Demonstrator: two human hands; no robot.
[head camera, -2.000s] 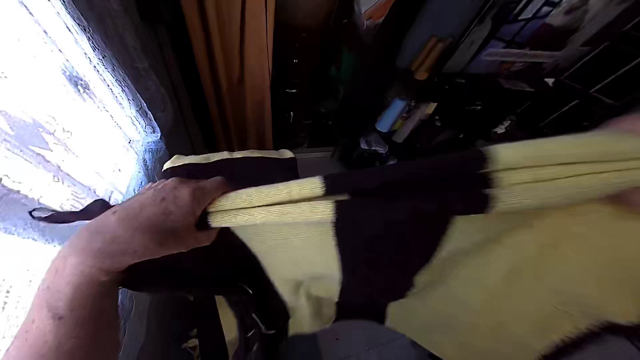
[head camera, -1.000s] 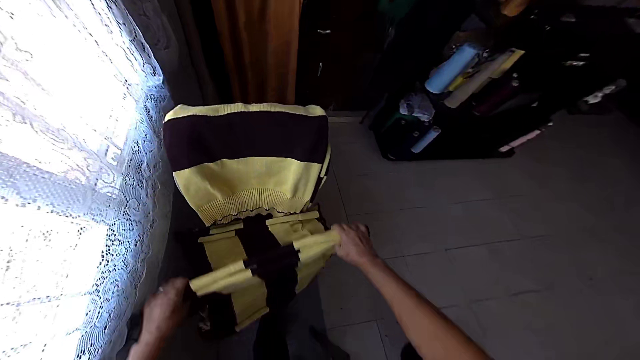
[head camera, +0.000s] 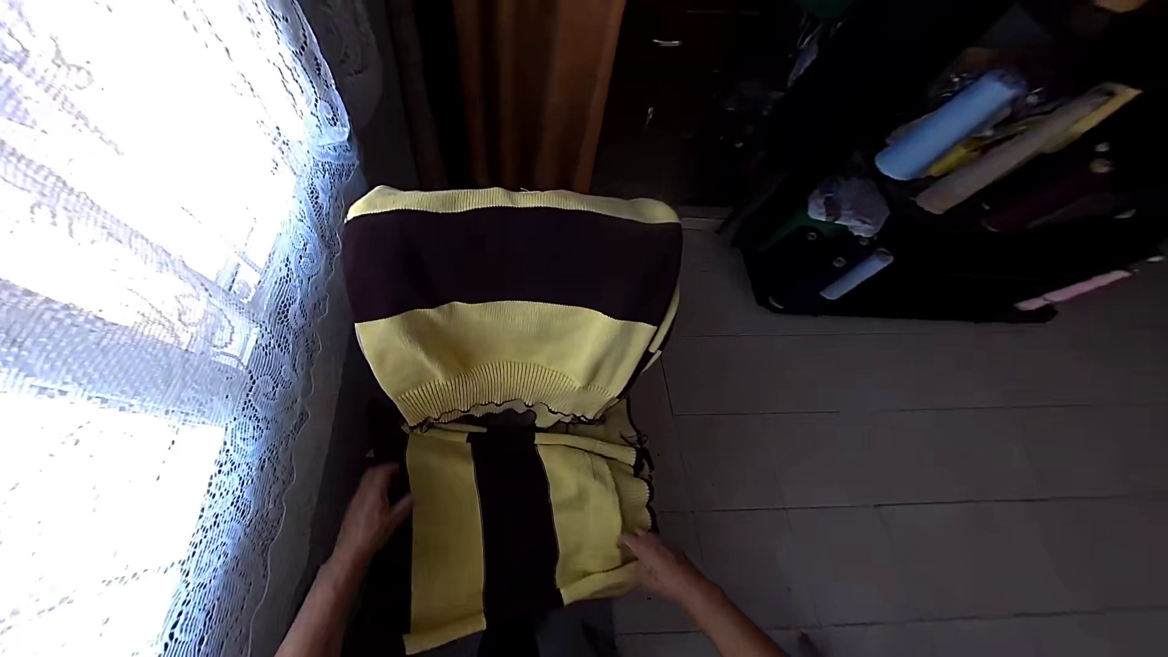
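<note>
A yellow and dark striped knit piece (head camera: 516, 520) lies flat over what looks like a chair seat, its stripes running toward me. At its left edge is my left hand (head camera: 372, 511), fingers apart, with no cloth seen in its grasp. My right hand (head camera: 659, 564) touches the near right corner of the piece; whether the fingers pinch the fabric is unclear. Behind, another yellow and dark knit piece (head camera: 511, 265) drapes over the chair back, its ribbed edge hanging down with a ruffled dark border. More yellow knit fabric shows under the right side.
A white lace curtain (head camera: 274, 338) hangs before a bright window on the left. An orange-brown curtain (head camera: 538, 91) hangs behind the chair. At the upper right, a dark rack (head camera: 912, 287) holds several rolls, one light blue (head camera: 949, 126). Tiled floor (head camera: 821, 456) extends to the right.
The striped piece that both hands held stretched up now lies flat on the seat. My left hand has come off its edge, and my right hand is at its near right corner.
</note>
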